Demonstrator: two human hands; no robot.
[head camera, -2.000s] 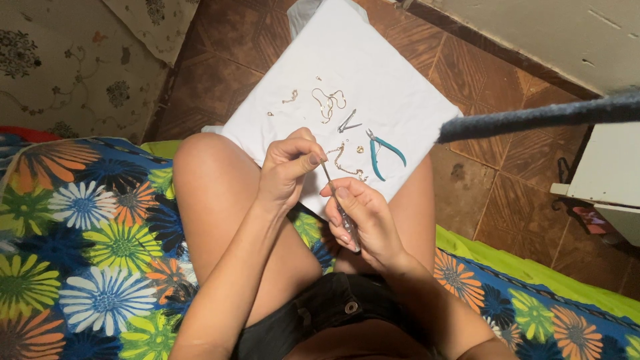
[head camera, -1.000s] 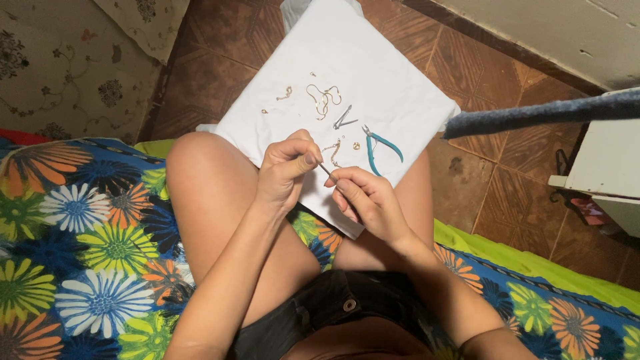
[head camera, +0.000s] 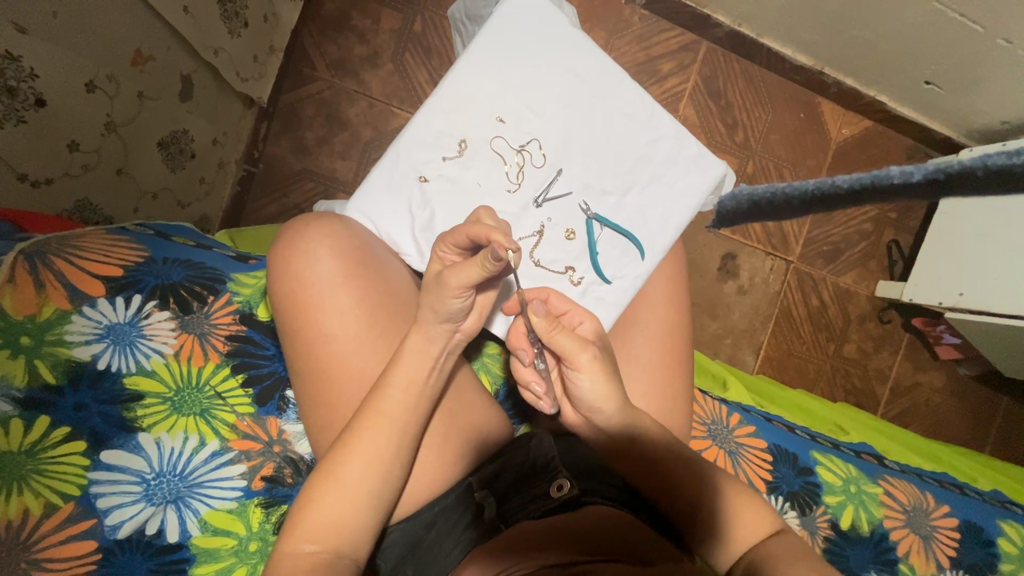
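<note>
My right hand (head camera: 564, 348) grips the handle of a slender metal hand tool (head camera: 534, 340), its thin tip pointing up and left. At that tip, my left hand (head camera: 472, 268) pinches something small between thumb and forefinger; what it is cannot be made out. Just beyond my fingers a gold-coloured chain (head camera: 538, 248) lies on a white cloth-covered surface (head camera: 648, 128). Teal-handled nippers (head camera: 604, 240) lie with handles parted, beside a small gold piece (head camera: 570, 234). Nail clippers (head camera: 550, 190), a gold necklace (head camera: 518, 160) and a short chain piece (head camera: 456, 152) are farther up.
The white surface rests over my knees. A dark fabric-wrapped bar (head camera: 864, 188) reaches in from the right, near a white piece of furniture (head camera: 968, 248). Flowered fabric (head camera: 160, 384) lies beneath me on both sides, with brown floor tiles (head camera: 736, 296) beyond.
More of the tool's handle shows below my right hand's fingers than one second ago. My left hand stays in about the same place. The items on the cloth have not moved.
</note>
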